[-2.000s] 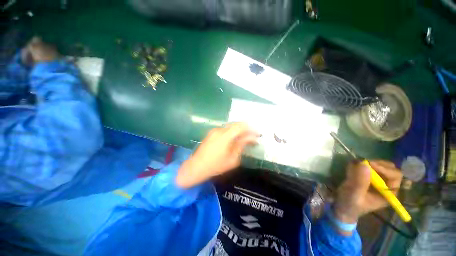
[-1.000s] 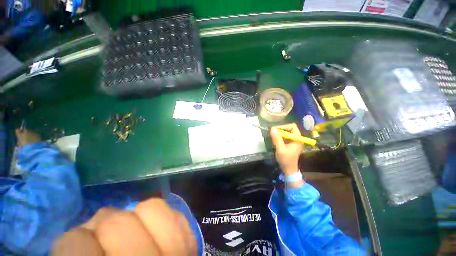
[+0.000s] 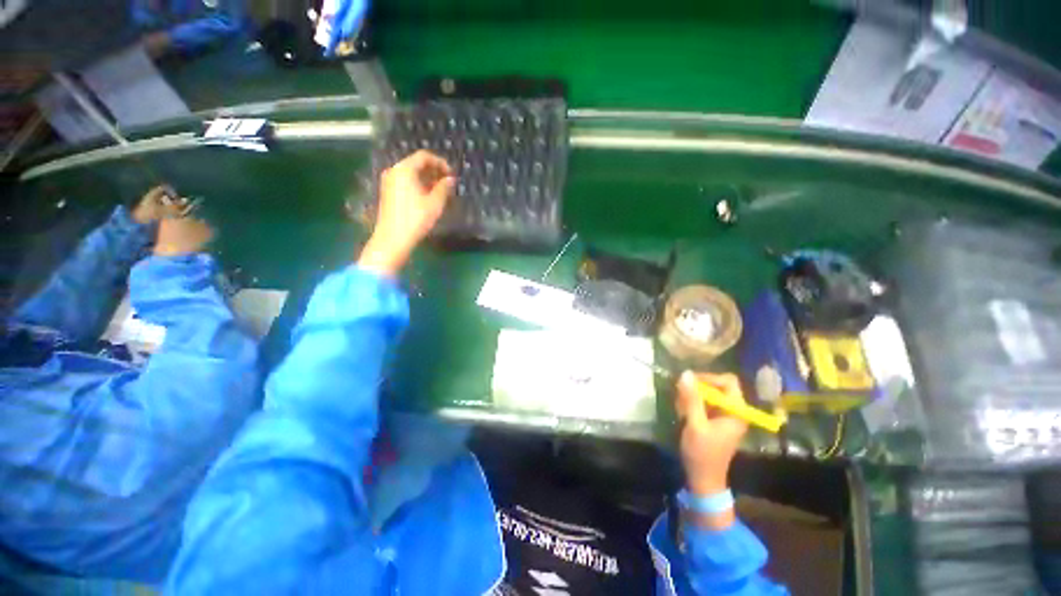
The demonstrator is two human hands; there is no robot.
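My left hand (image 3: 410,210) is over the left part of the dark blister tray (image 3: 506,175), fingers bent; whether a small piece is between the fingertips cannot be told. My right hand (image 3: 712,433) holds the soldering iron (image 3: 740,403) by its yellow handle, the thin tip pointing left near the pad's right edge. The pale work pad (image 3: 570,378) lies on the green mat with a tiny dark spot on it. The white strip (image 3: 512,293) above it bears a small dark cluster, with a thin pale line rising beside it.
The fan with spiral guard (image 3: 617,303) and the round tip cleaner pot (image 3: 702,321) stand right of the strip. The blue soldering station (image 3: 773,349), yellow stand (image 3: 838,363) and clear plastic trays (image 3: 989,338) are further right. Another person's hands (image 3: 175,221) work at the left.
My left hand has gone from the pad, past the near left of the picture, out to the blister tray. The view has shifted. My right hand still holds the iron.
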